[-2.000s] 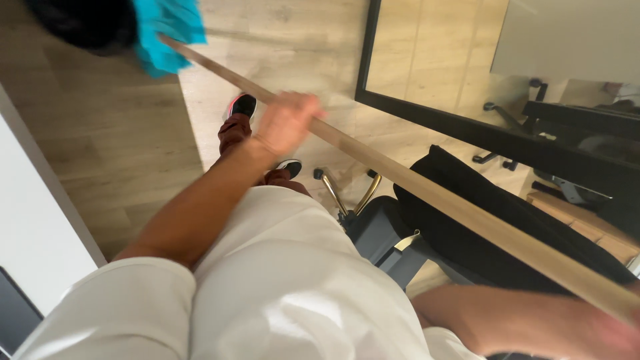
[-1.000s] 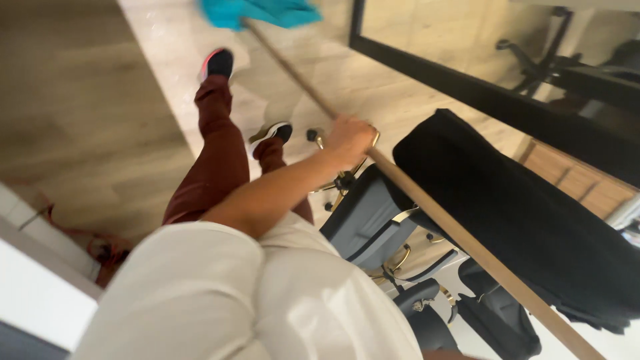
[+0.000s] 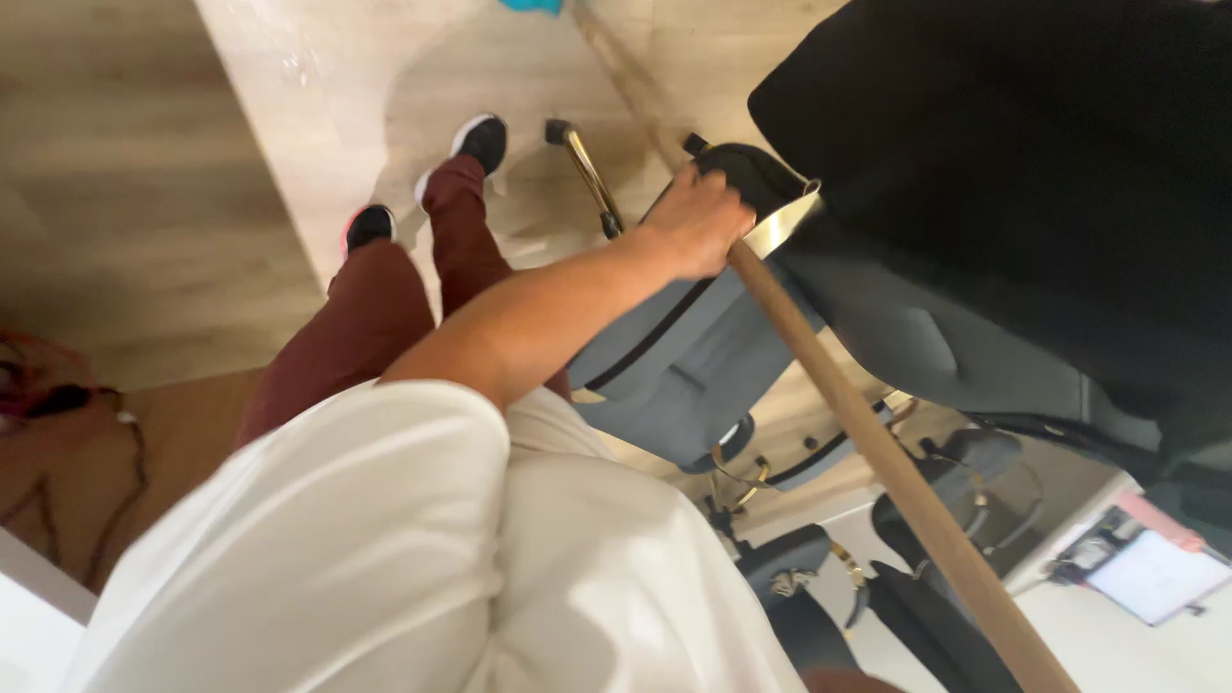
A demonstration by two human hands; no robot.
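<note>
My left hand (image 3: 701,223) is closed around a long wooden pole (image 3: 847,404), beside the gold-coloured part of a dark chair. The pole slants from the top middle of the view to the bottom right. A bit of teal cloth (image 3: 531,5) shows at the top edge, close to the pole's blurred far end. My right hand is out of view; only a sliver of skin shows at the bottom edge.
Grey chairs (image 3: 674,375) with gold legs stand right of my legs. A large black cloth-like surface (image 3: 1011,173) fills the upper right. At lower right is a lit screen (image 3: 1160,573) on a white surface. Cables (image 3: 135,452) lie at left on the floor.
The teal cloth has shifted toward the top edge and now mostly lies outside the view. My left hand remains on the pole. The right hand, seen blurred at first, has left the view.
</note>
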